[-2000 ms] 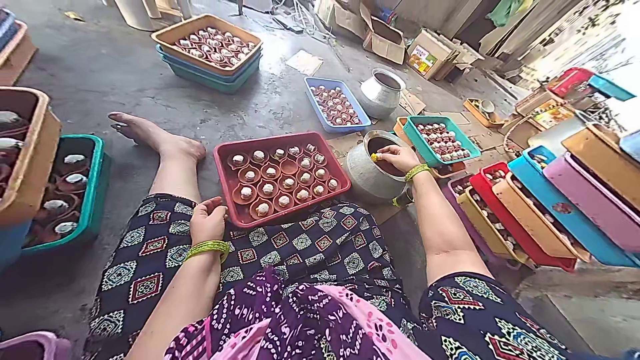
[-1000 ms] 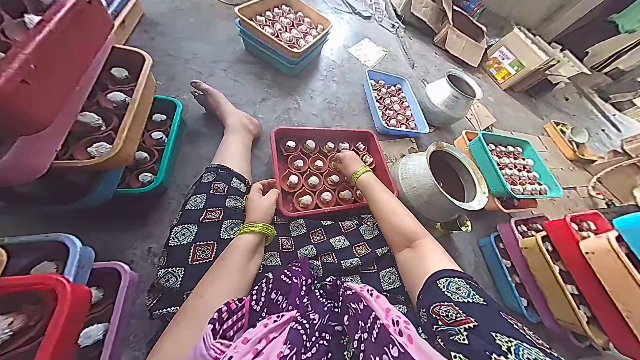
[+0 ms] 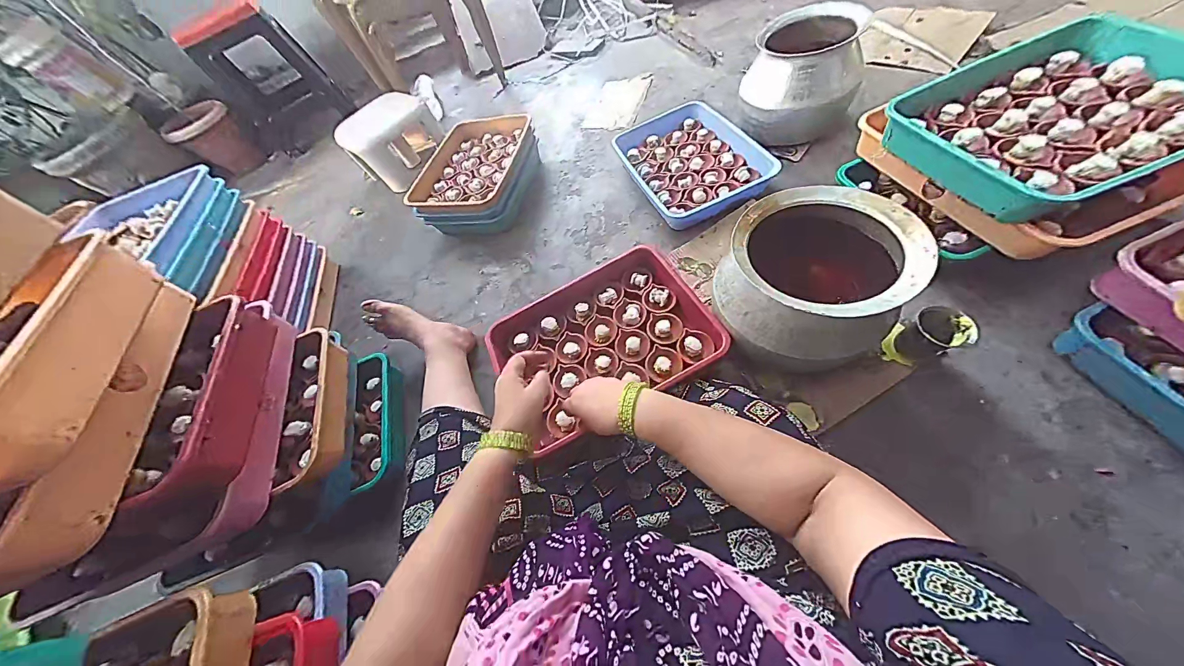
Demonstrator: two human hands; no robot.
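A red plastic tray (image 3: pixel 717 342) lies at my lap, filled with rows of small clay cups (image 3: pixel 662 363), each topped by a white tuft. My left hand (image 3: pixel 523 393) is over the tray's near left corner, fingers bent above the cups. Close beside it, my right hand (image 3: pixel 597 404) reaches down to the cups near the front edge, fingertips partly hidden; whether it holds something I cannot tell. A wide metal pot (image 3: pixel 819 324) with dark liquid stands against the tray's right side. Next to the pot is a small dark cup (image 3: pixel 934 333) with yellow-green smears.
Stacked plastic trays of cups crowd the left, including a red one (image 3: pixel 217 407). A blue tray (image 3: pixel 680 217), an orange tray (image 3: pixel 472 134) and a second metal pot (image 3: pixel 800 83) stand farther off. At right is a teal tray (image 3: pixel 999 185) on a stack. A white stool (image 3: pixel 384 129) stands behind.
My right hand has gone from the pot to the tray, then to its near edge beside my left hand. My left hand has moved from the tray's side to over the cups. The view has swung.
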